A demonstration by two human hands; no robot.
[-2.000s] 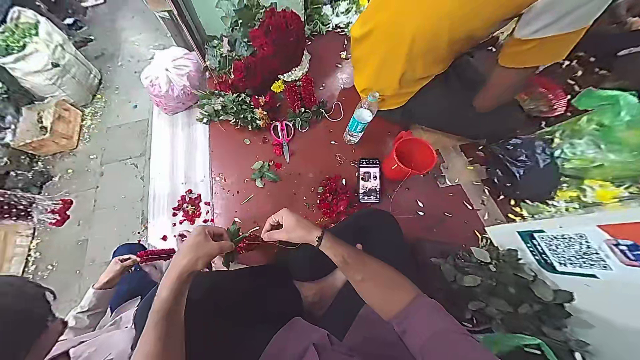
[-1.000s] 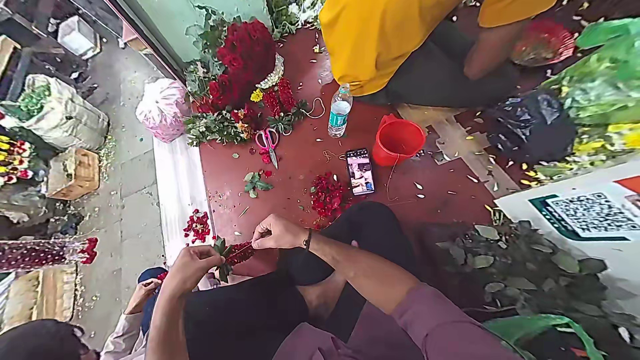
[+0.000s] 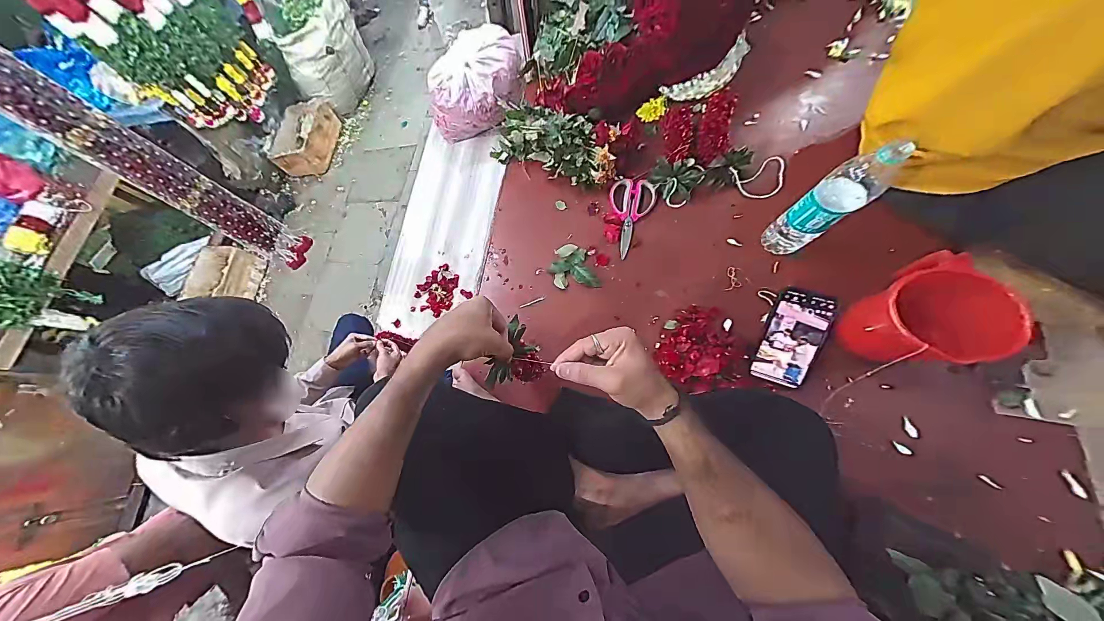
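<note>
Between my hands, above my lap, is a short string of red petals with green leaves (image 3: 516,352). My left hand (image 3: 466,332) grips its left end, the fingers partly hidden behind the hand's back. Thumb and forefinger of my right hand (image 3: 611,366), which wears a ring, pinch the thread at the right end. A heap of red petals (image 3: 699,347) lies just right of that hand. Farther forward on the red floor are pink-handled scissors (image 3: 632,207) and a loose leaf sprig (image 3: 573,267).
A smartphone (image 3: 792,338), a red bucket (image 3: 944,315) and a water bottle (image 3: 832,200) stand or lie at right, near a person in yellow (image 3: 983,95). Another person (image 3: 177,375) sits at left, holding a red strand. Red roses (image 3: 664,52) and a pink-white bag (image 3: 474,82) are ahead.
The view has swung to the left, bringing more of the neighbour and the hanging garlands in. My hands stay on the petal string, the right one now apart from the petals with thread between.
</note>
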